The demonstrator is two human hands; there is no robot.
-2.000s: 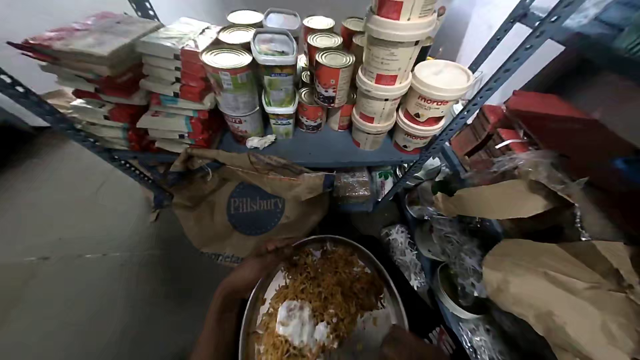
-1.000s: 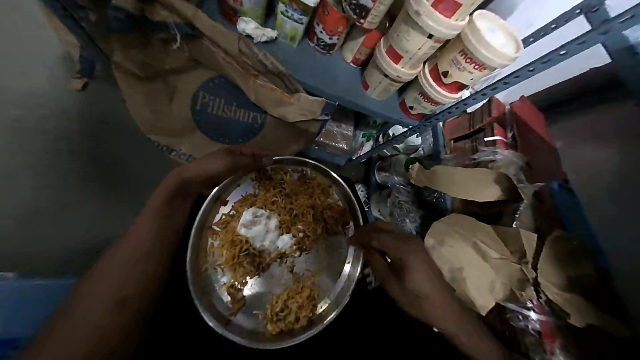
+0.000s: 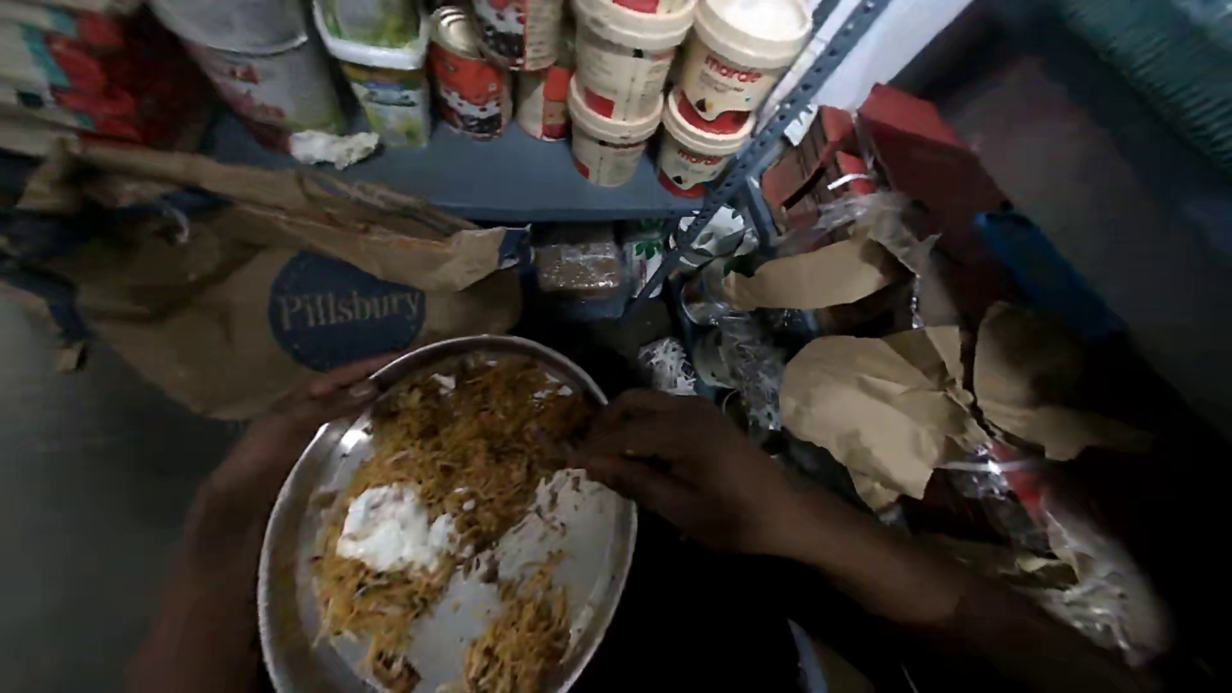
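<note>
A round steel plate (image 3: 616,568) is tilted toward me at the lower centre. It carries orange-brown shredded food (image 3: 462,433), which looks like noodles or seasoned rice, and a white creamy dollop (image 3: 390,527). My left hand (image 3: 337,395) grips the plate's upper left rim, its thumb and most fingers hidden in shadow or beneath the plate. My right hand (image 3: 664,462) reaches over the right rim, fingertips bunched at the food's right edge; whether food is between them cannot be told. Behind the plate lies a brown Pillsbury paper sack (image 3: 212,298).
A grey metal shelf (image 3: 462,173) holds tins, stacked Morde tubs (image 3: 626,77) and red-white packets (image 3: 87,77). Its perforated upright (image 3: 736,173) stands behind my right hand. Torn brown paper (image 3: 866,404), plastic wrap and red boxes (image 3: 924,154) fill the right side.
My right hand has moved from the plate's right rim in over the food. My left hand still holds the plate. The view has shifted, showing more of the shelf than one second ago.
</note>
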